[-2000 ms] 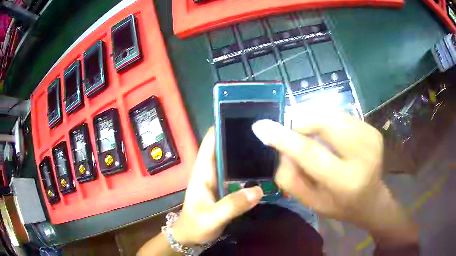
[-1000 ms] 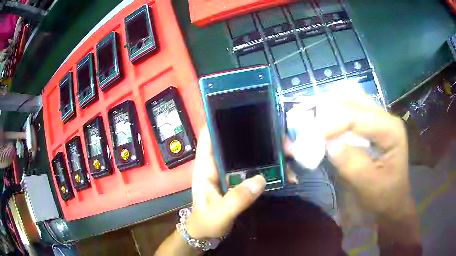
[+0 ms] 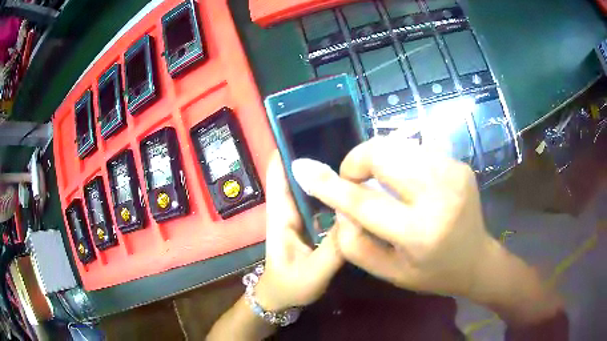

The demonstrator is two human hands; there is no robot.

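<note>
A teal-framed handheld device [image 3: 319, 133] with a dark screen is held upright in front of me, above my lap. My left hand [image 3: 293, 253] grips it from below and behind, thumb near its lower end, with a beaded bracelet on the wrist. My right hand [image 3: 406, 213] lies over the lower right of the device. Its index fingertip is on the left side of the screen, and a bit of the white wiping cloth [image 3: 381, 188] seems to show between its fingers. The device's lower end is mostly hidden by my hands.
A red foam tray [image 3: 219, 243] at left holds teal-edged devices [image 3: 183, 38] above and black devices [image 3: 226, 163] with yellow spots below. A clear sheet of lens panels [image 3: 426, 63] lies behind my right hand. Another red tray [image 3: 293, 9] is at the top. Film scraps [image 3: 566, 143] lie beyond the bench edge.
My right hand has moved left from beside the device onto its screen. The device is tilted slightly more, and its green lower end is now covered.
</note>
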